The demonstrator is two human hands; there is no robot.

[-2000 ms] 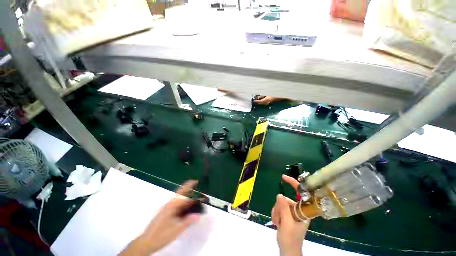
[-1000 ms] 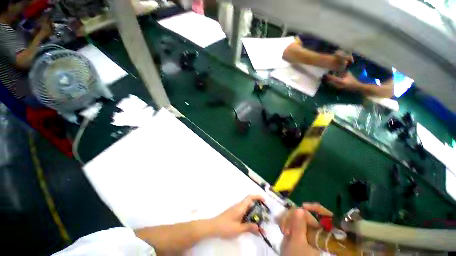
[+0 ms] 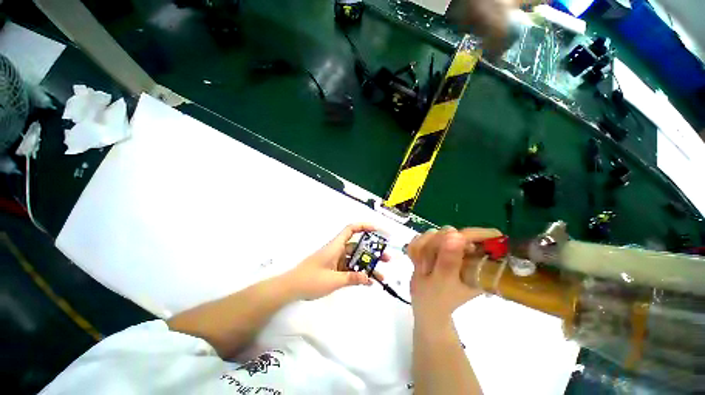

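My left hand [image 3: 340, 266] holds a small black power adapter board [image 3: 367, 252] by its edges over the white sheet. The board's open side faces up, with a yellow part and silvery parts. A thin black output cord [image 3: 390, 289] hangs from its lower end. My right hand [image 3: 448, 262] is closed around the amber-brown grip of the glue gun [image 3: 533, 297]. A red lever [image 3: 495, 247] lies by its fingers, with a silvery fitting [image 3: 552, 238] beside it. The gun's front end points left toward the board; whether it touches is unclear. Its clear-wrapped body reaches the right edge.
The white sheet [image 3: 209, 208] lies under my hands. A hazard-striped bar [image 3: 433, 131] crosses the green surface [image 3: 263, 100], where black adapters [image 3: 539, 189] and cords are scattered. Crumpled tissue [image 3: 96, 119] and a partly cut-off fan [image 3: 11, 100] are left. A blurred hand [image 3: 487, 19] is at the top.
The view has tilted downward. The adapter board and the gun are now clearer and closer to the middle. Compared with two seconds ago, both hands have come together over the sheet.
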